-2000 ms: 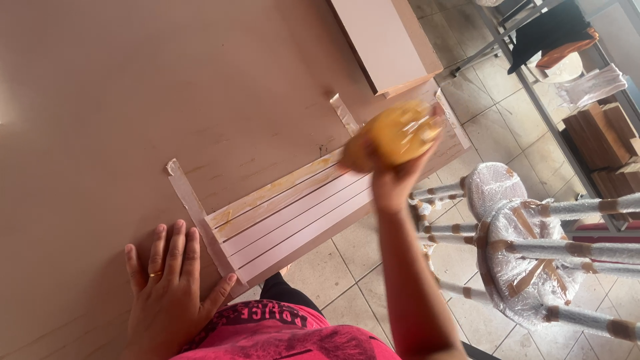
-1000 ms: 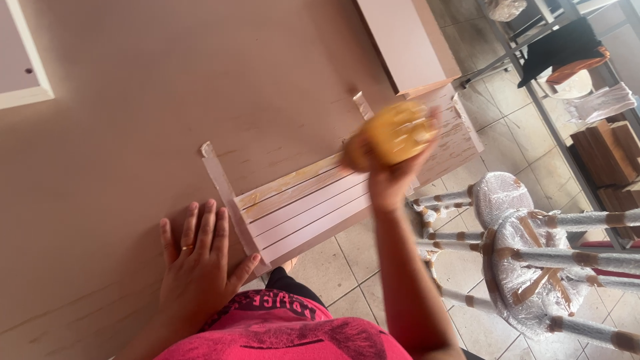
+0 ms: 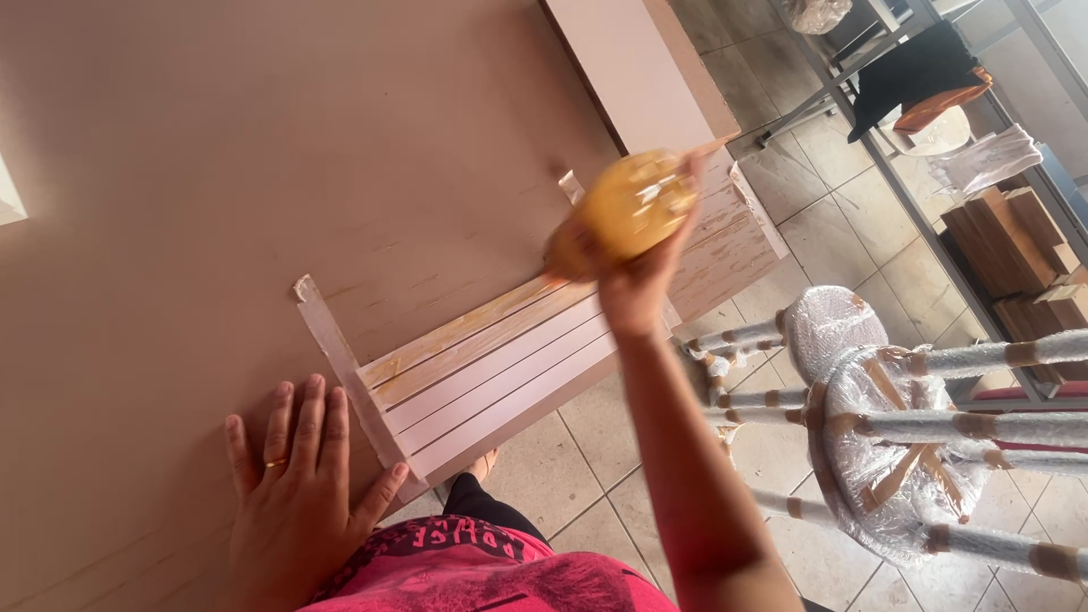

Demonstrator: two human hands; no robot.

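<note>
My right hand [image 3: 633, 255] grips a yellow, shiny, bottle-like object [image 3: 642, 204], blurred by motion, over the far end of several narrow wooden strips [image 3: 501, 374] that lie side by side. The two strips farthest from me bear yellowish streaks; the nearer ones look plain and pale. My left hand [image 3: 297, 476] rests flat on the brown tabletop [image 3: 255, 212], fingers spread, its thumb by a strip of tape [image 3: 348, 365] that crosses the strips' left ends. Another piece of tape [image 3: 571, 187] shows just left of the yellow object.
A pale board [image 3: 633, 68] lies at the table's top right. Stools in bubble wrap [image 3: 892, 442] stand on the tiled floor [image 3: 586, 450] at right. Behind them a metal rack [image 3: 909, 195] holds wood blocks [image 3: 1003, 242] and cloths. A white-edged panel [image 3: 8, 195] shows at far left.
The second strip from the far side now shows yellowish streaks along it; it looked plainer before. My right hand still grips the yellow object, and my left hand stays flat by the tape. The view has shifted.
</note>
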